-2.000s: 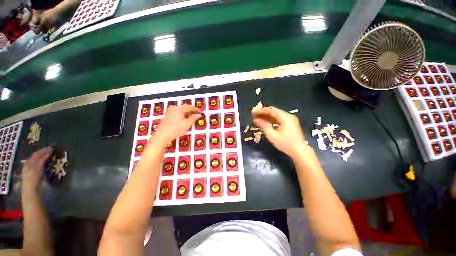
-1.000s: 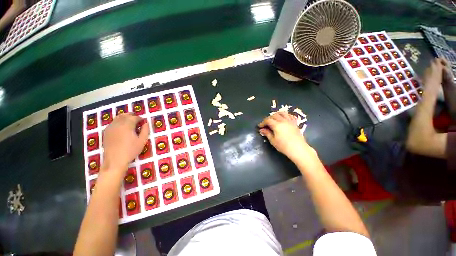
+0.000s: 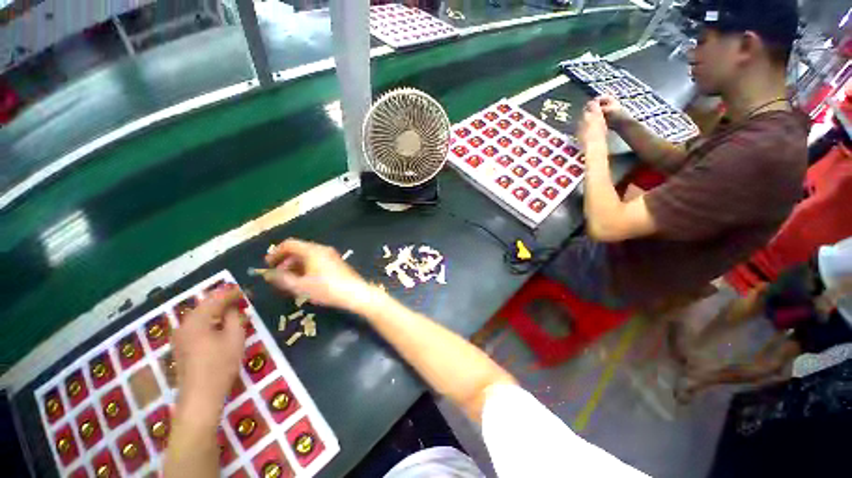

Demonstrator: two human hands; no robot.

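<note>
A white foam tray holds rows of red pieces with round dark-and-yellow emblems. One pocket near its middle is empty and shows tan. My left hand is over the tray's right half with its fingertips bent together; whether a red piece is between them is unclear. My right hand is just beyond the tray's back right corner, its fingers pinched on a small pale piece. Loose pale pieces lie right of the tray, below my right hand.
A second pile of pale scraps lies farther right. A desk fan stands beside a grey post. A stacked tray, a cable with a yellow plug and a seated person are at the right. A red stool is on the floor.
The view has swung right, bringing the neighbour into fuller view. My right hand has left the far scrap pile and come near my left hand. A tan empty pocket now shows in the tray.
</note>
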